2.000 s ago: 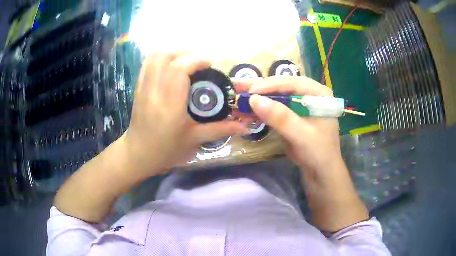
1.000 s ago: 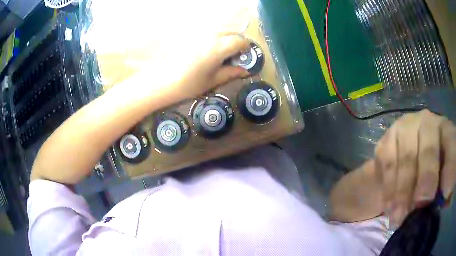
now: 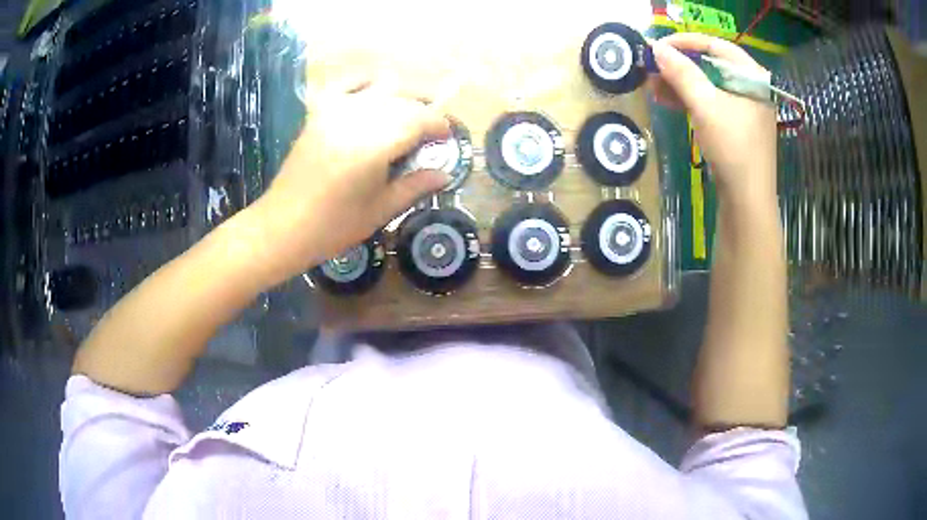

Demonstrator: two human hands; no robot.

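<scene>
Several round black speaker drivers with silver-white ringed centres (image 3: 534,244) lie flat in a clear packing tray (image 3: 488,308) with brown board showing through. My left hand (image 3: 356,168) has its thumb and fingers around a driver (image 3: 435,154) in the second row from the front. My right hand (image 3: 717,91) grips a test probe (image 3: 734,77), dark blue at the front with a pale rear. The probe's tip is at the right edge of the driver (image 3: 613,58) at the upper right. Strong glare hides the far part of the tray.
A source tray with dense black rows (image 3: 127,137) lies at the left. Ribbed clear stacked trays (image 3: 854,163) stand at the right. Between them and the packing tray shows green mat with yellow marking tape (image 3: 697,198), a green label (image 3: 708,17) and a red lead.
My right hand has come from the lower right to the upper right driver, with the probe now visible. My left hand has moved off the right-hand column. The view has shifted; more drivers show.
</scene>
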